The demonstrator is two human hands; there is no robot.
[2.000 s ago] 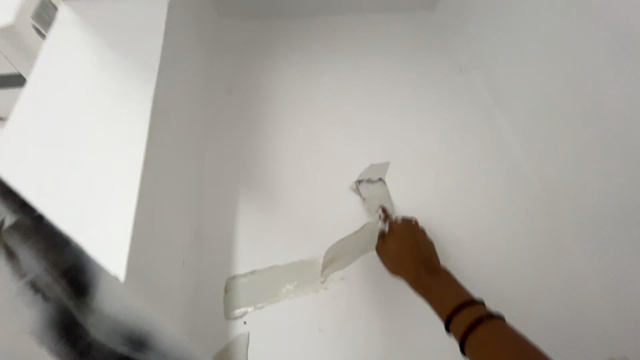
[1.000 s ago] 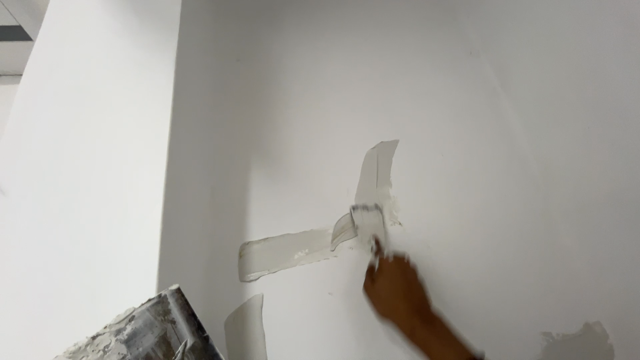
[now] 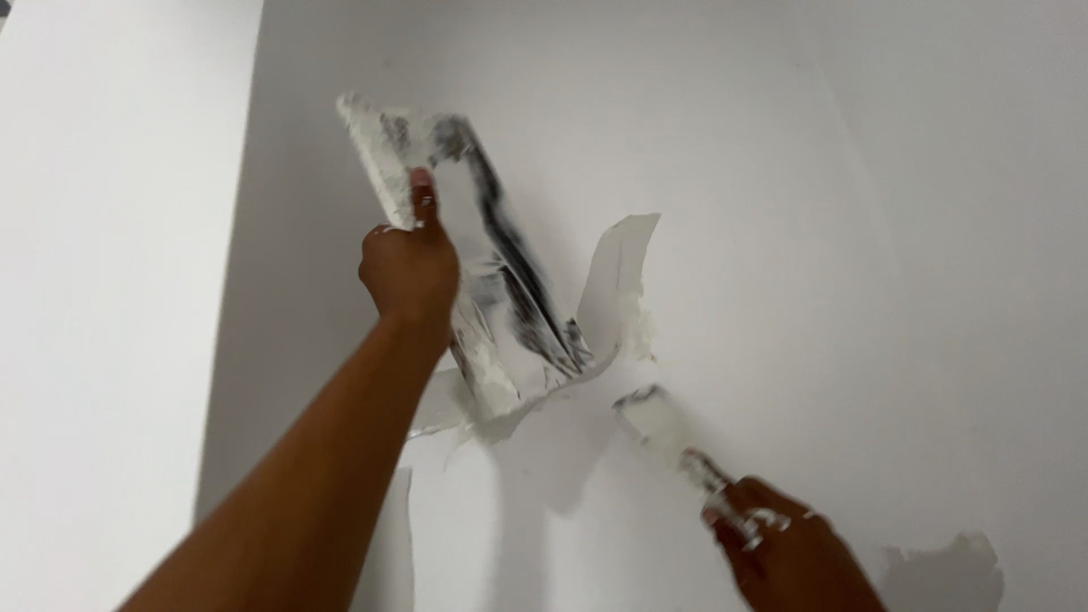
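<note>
My left hand (image 3: pixel 414 259) grips a plaster-smeared metal trowel (image 3: pixel 531 314) by its handle, which my fingers partly hide. The tool is tilted, its lower end against the wall at the band of grey filler. In my right hand (image 3: pixel 786 540) is a putty knife (image 3: pixel 659 421) coated with white filler, its blade pointing up and left, just right of and below the trowel. An upright strip of wet filler (image 3: pixel 616 272) rises to the right of the trowel. Part of another strip (image 3: pixel 442 404) shows behind my left forearm. White smears mark both hands.
The white wall (image 3: pixel 765 212) carries another filler patch (image 3: pixel 939 574) at the lower right and a strip (image 3: pixel 395 544) at the lower left. A bright white wall face (image 3: pixel 110 212) stands at the left, with a vertical edge beside the shaded wall.
The trowel, low at the left a second ago, is now up at the wall with my left hand in view. My right hand has moved down and right with the putty knife, off the filler strips.
</note>
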